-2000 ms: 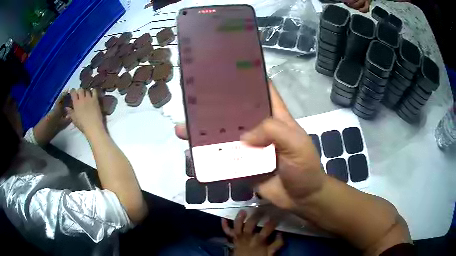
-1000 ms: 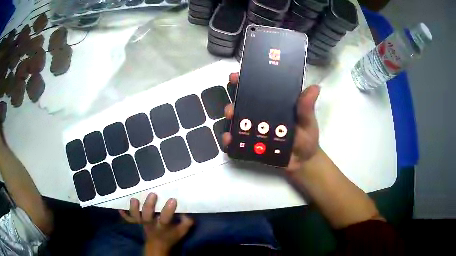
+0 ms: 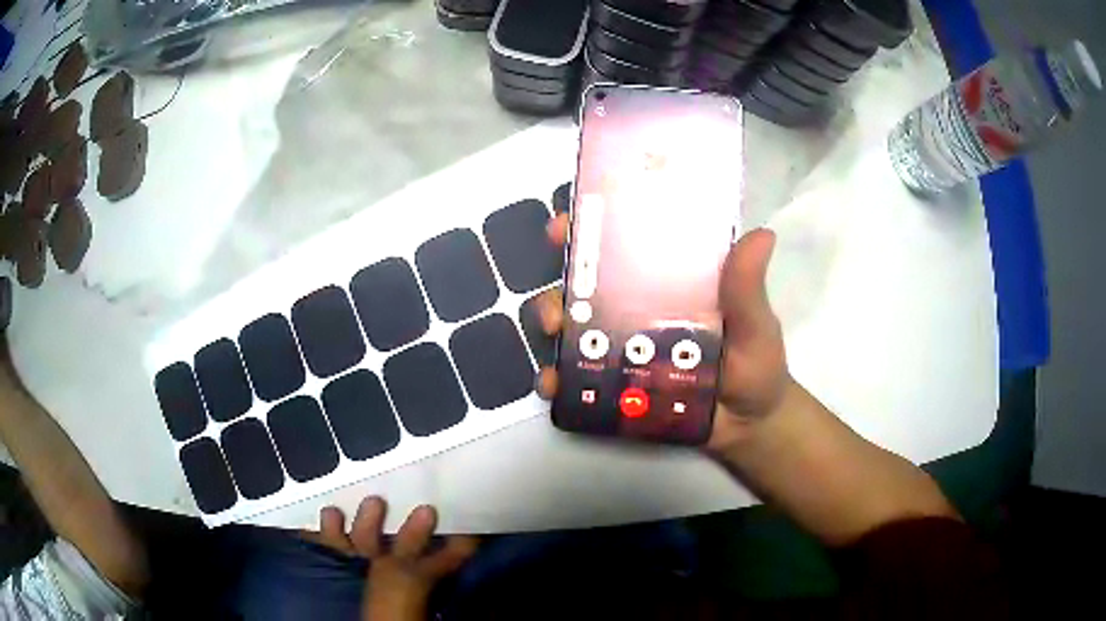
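My right hand (image 3: 752, 352) holds a smartphone (image 3: 649, 267) upright above the table. Its lit screen shows a call view with round buttons and a red one, and a bright pinkish glare above them. The phone covers the right end of a white pad sheet (image 3: 364, 360), which bears two rows of black rounded pads. My left hand (image 3: 394, 552) is at the table's front edge just below the sheet. It is empty, with its fingers apart.
Stacked dark housings (image 3: 540, 55) stand behind the phone. A water bottle (image 3: 988, 115) is at the right by the blue edging. Brown-topped pieces (image 3: 73, 158) lie at the far left, near another person's arm (image 3: 61, 473). A clear plastic bag (image 3: 218, 30) lies at the back.
The phone's screen has gone from a chat-like page to a dark call view, then brightened with a pinkish picture. The view has swung right, and the bottle shows fully.
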